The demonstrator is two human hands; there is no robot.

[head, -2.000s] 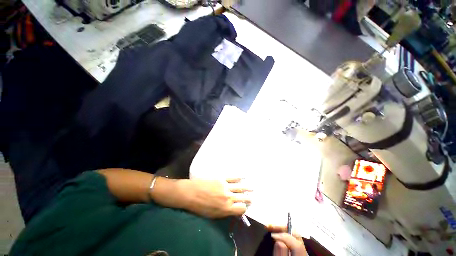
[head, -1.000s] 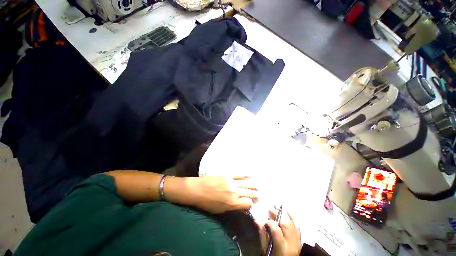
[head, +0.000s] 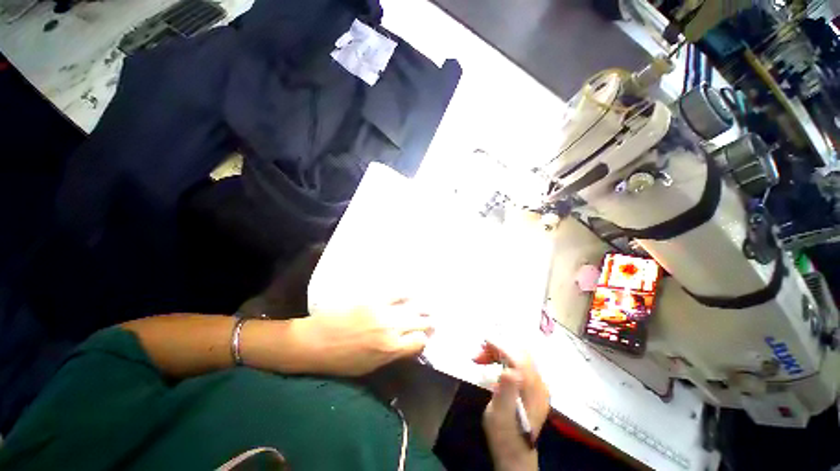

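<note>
A white paper sheet, overexposed and blank-looking, lies at the table's near edge in front of the sewing machine. My left hand rests flat on its lower left part, holding nothing that I can see. My right hand holds a pen at the sheet's lower right edge; the pen's pale end with a dark end points down toward me. Whether its tip touches the sheet cannot be told. A dark navy garment with a crumpled whitish label lies beyond and left of the sheet.
The cream JUKI sewing machine stands at the right. A smartphone with a bright red-orange screen lies on its bed, beside a pink round piece. A dark grey board is at the back. Dark cloth fills the left.
The view has shifted, so the table things sit further left and higher. My right hand has come up from the lower edge to the sheet, and the pen's tilt has changed. My left hand stays on the sheet.
</note>
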